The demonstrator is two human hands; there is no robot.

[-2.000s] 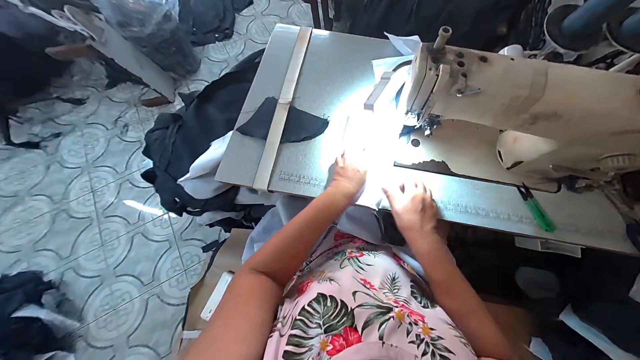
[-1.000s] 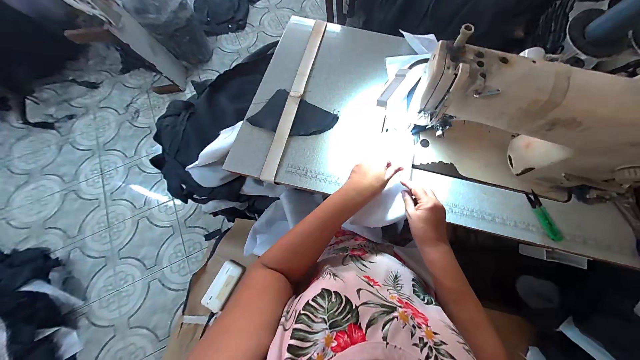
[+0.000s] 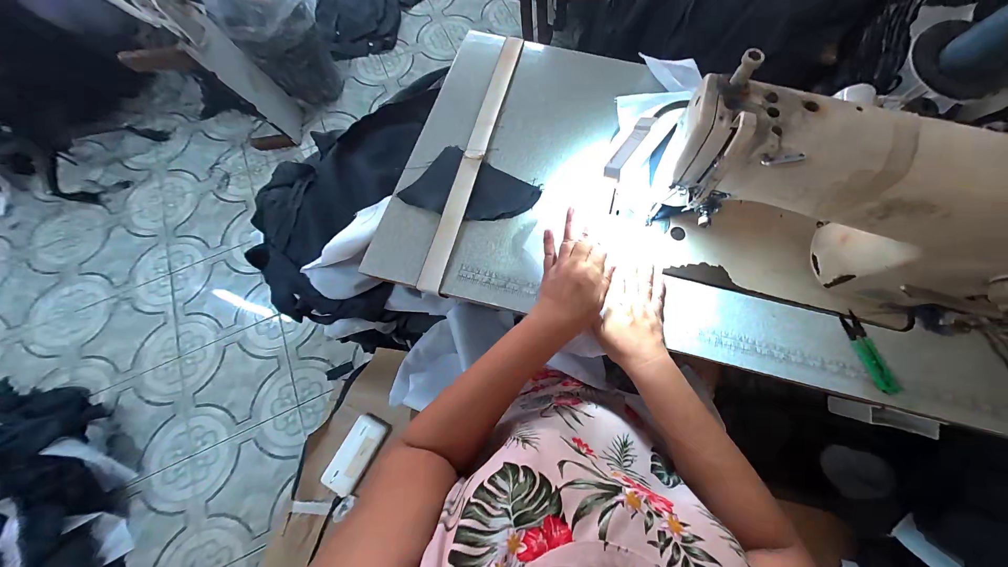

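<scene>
Both hands lie close together on the table of an industrial sewing machine (image 3: 850,165), in front and left of its needle area. My left hand (image 3: 576,277) rests with fingers spread on pale fabric, which the lamp's glare washes out. Beside it, my right hand (image 3: 636,311) lies flat, fingers pointing toward the machine. White fabric (image 3: 453,350) hangs over the table's front edge below the hands. To the left, a black fabric piece (image 3: 504,193) lies across a pale strip (image 3: 471,169) on the table. Whether any finger pinches the cloth cannot be told.
Green-handled thread snips (image 3: 872,364) lie at the table's front right. Dark and white cloth (image 3: 315,213) is heaped left of the table (image 3: 567,87). A white device (image 3: 356,455) rests on brown cardboard (image 3: 311,504) at lower left. More cloth (image 3: 55,449) lies on the tiled floor.
My hands have come closer together. My right hand, with fingers bent at the fabric edge one second ago, now lies flat on the table beside my left hand.
</scene>
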